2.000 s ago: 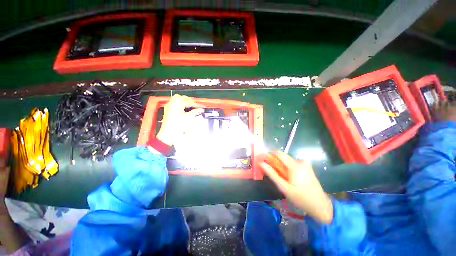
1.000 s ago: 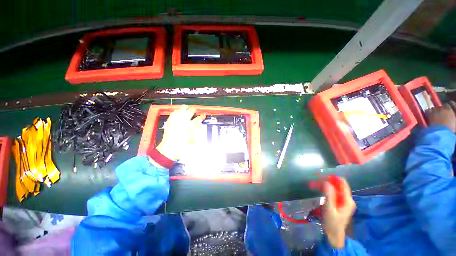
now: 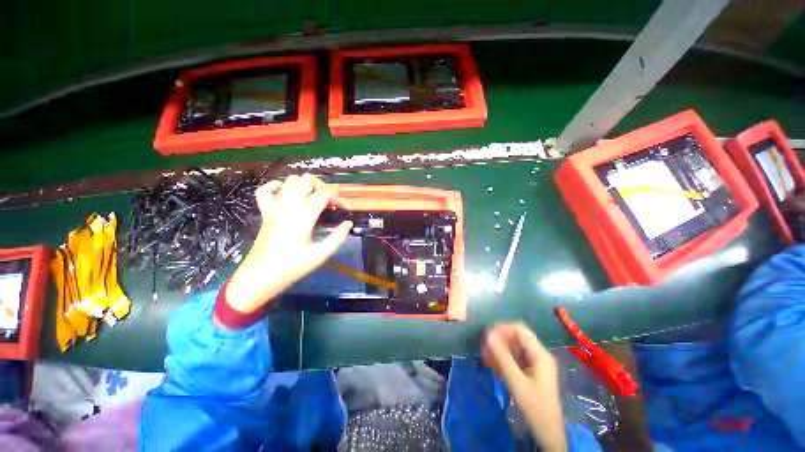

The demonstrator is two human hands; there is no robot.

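The opened tablet unit (image 3: 410, 256) overlaps the lower rim of its red-orange foam tray (image 3: 457, 265) in front of me. Its circuit board faces up, with an orange flex ribbon (image 3: 357, 276) across the battery. My left hand (image 3: 287, 231) grips the tablet's upper left part, thumb on the near face; the hand hides the tray's left side. My right hand (image 3: 528, 375) is at the bench's front edge, slightly blurred, fingers bent and apart, with nothing visible in it. The red-handled tool (image 3: 600, 355) lies at the bench edge right of it.
Black cables (image 3: 199, 225) and orange ribbons (image 3: 91, 278) lie left, beside another tray (image 3: 37, 305). Thin tweezers (image 3: 511, 253) lie right. Two trays (image 3: 236, 143) (image 3: 408, 124) sit behind the rail. Right are a tray (image 3: 609, 252), a grey post (image 3: 644, 75) and another worker's blue sleeve (image 3: 777, 309).
The glare on the tablet has gone and the tablet now overlaps the tray's lower rim. My left hand has changed to a grip. My right hand has let go of the red-handled tool and moved left.
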